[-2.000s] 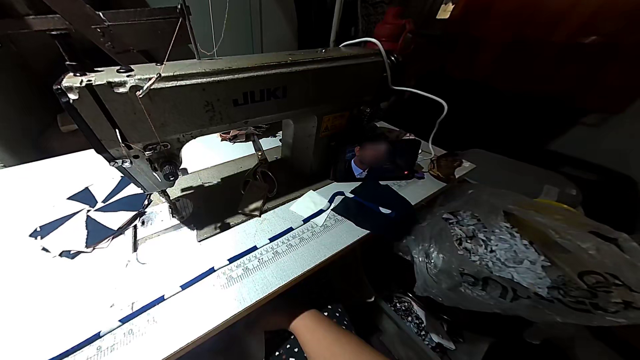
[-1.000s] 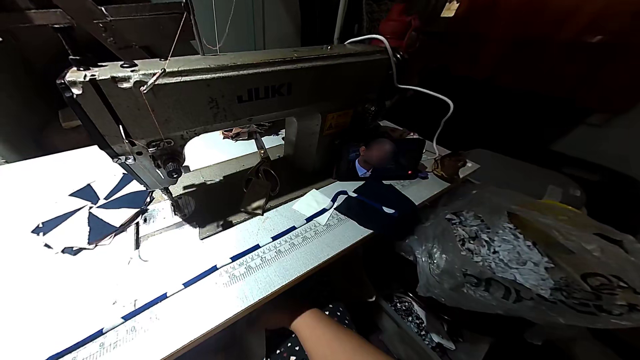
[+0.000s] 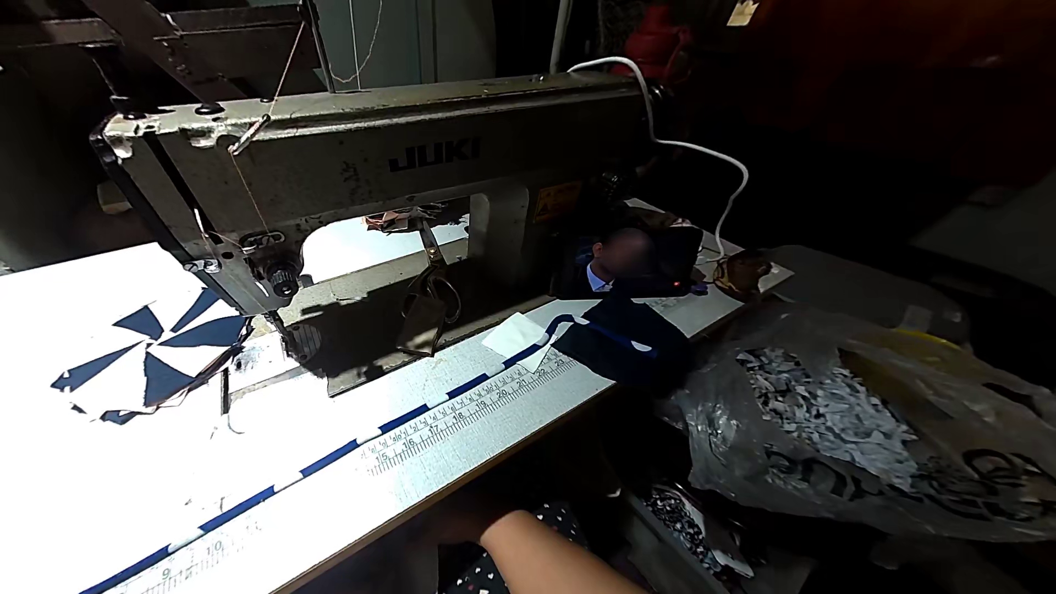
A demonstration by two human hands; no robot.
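Note:
A forearm comes in at the bottom, and my right hand point(image 3: 466, 521) is in deep shadow below the table's front edge; its fingers are hidden. My left hand is not in view. A Juki sewing machine point(image 3: 371, 157) stands on the white table point(image 3: 322, 520). Left of its needle lies a round patchwork of navy and white wedges point(image 3: 169, 371). A narrow blue-and-white strip point(image 3: 330, 458) runs along the printed ruler point(image 3: 470, 412) to a dark blue cloth point(image 3: 623, 342) and a white fabric piece point(image 3: 516, 338). Scissors point(image 3: 431, 293) rest on the machine bed.
A phone point(image 3: 635, 264) showing a person leans at the machine's right end. A white cable point(image 3: 701, 148) hangs behind it. A clear plastic bag point(image 3: 833, 412) of cut scraps lies at the right. Below it is an open container point(image 3: 676, 528) with more scraps.

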